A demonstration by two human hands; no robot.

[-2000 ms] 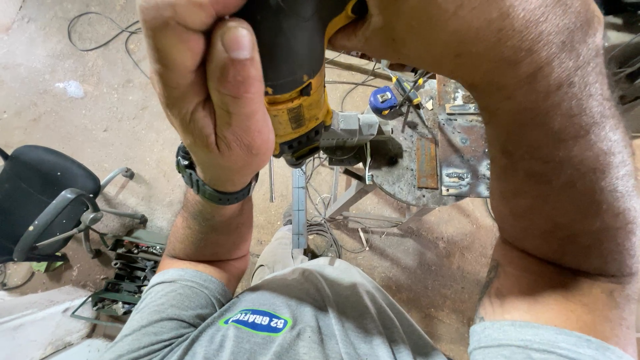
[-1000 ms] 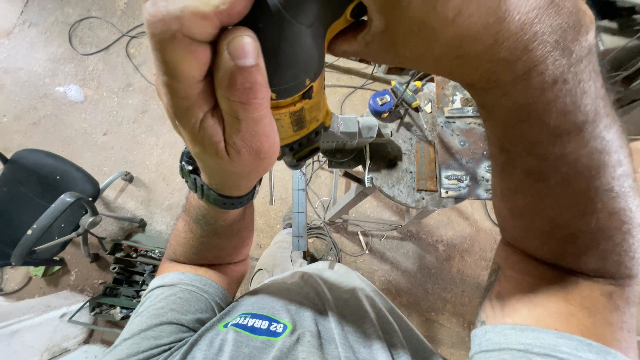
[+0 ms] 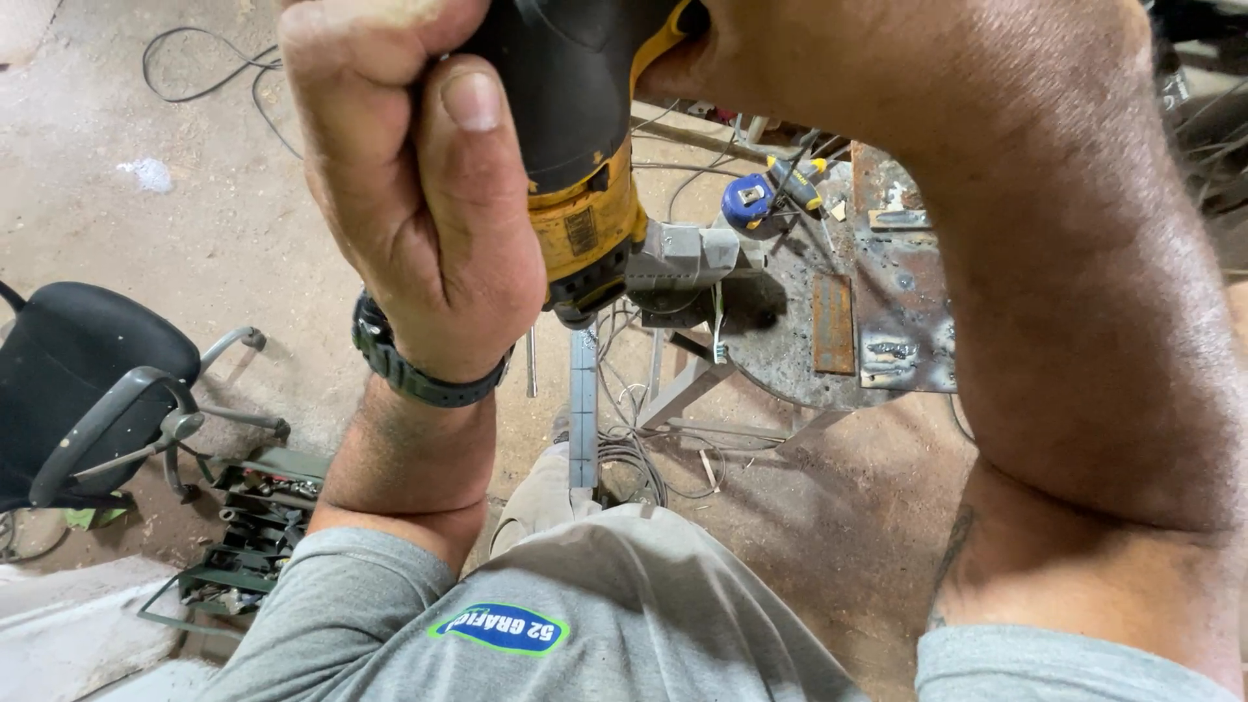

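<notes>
A black and yellow power drill is held up close to the camera, top centre, its front end pointing down. My left hand is wrapped around the tool's body, thumb on top, with a watch on the wrist. My right hand is at its rear handle, partly cut off by the frame. Below the tool's front lies a metal bar with marked lines across it. A grey metal vise is beside the tool's front; the tool's tip and its contact with the bar are hidden.
A round metal table bears a blue tape measure, yellow-grey pliers, a rusty flat bar and a toothbrush. An office chair and a toolbox stand at left. Cables lie on the floor.
</notes>
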